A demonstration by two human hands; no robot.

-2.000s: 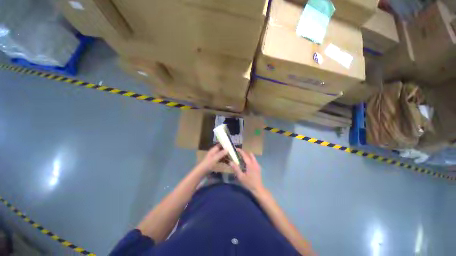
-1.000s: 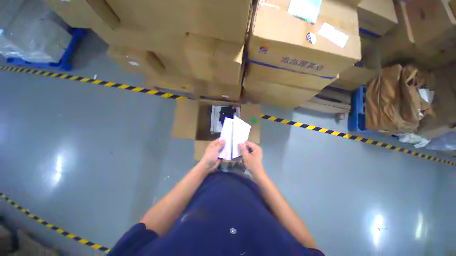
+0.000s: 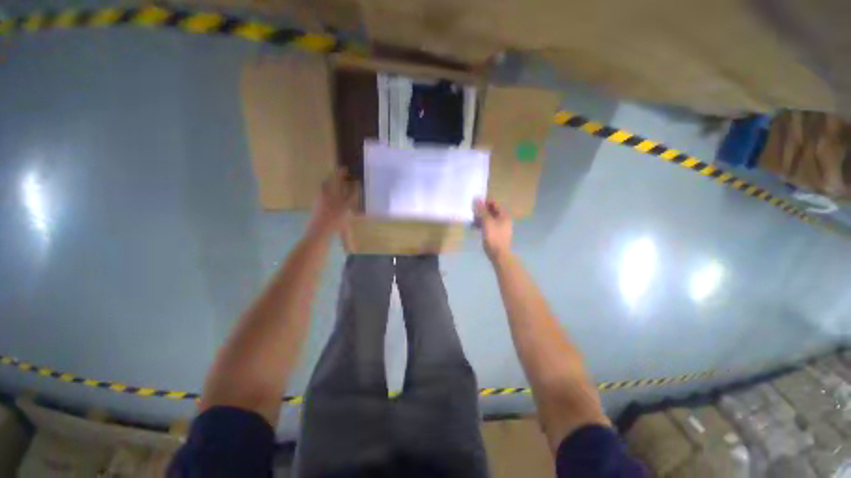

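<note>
A white sheet of paper [image 3: 426, 184] lies flat or is held over the near part of an open brown carton [image 3: 357, 112] on the floor. My right hand [image 3: 493, 225] grips the sheet's lower right corner. My left hand [image 3: 337, 198] is at the carton's near left edge, beside the sheet's left edge; it is blurred, and whether it holds anything cannot be told. Inside the carton are white flat items [image 3: 399, 107] with something black [image 3: 436, 114] on them. The carton's flaps are spread outward; the right flap [image 3: 515, 154] has a green dot.
Brown cartons [image 3: 597, 42] stand close beyond the open carton. Yellow-black tape [image 3: 644, 144] runs along the floor on both sides of it. A blue pallet [image 3: 744, 140] and brown material [image 3: 810, 149] are at the right. Wrapped cartons [image 3: 774, 411] stand at the lower right.
The view has tilted down and come closer to the carton. The folded paper is now spread into one wide sheet, and my hands are farther apart.
</note>
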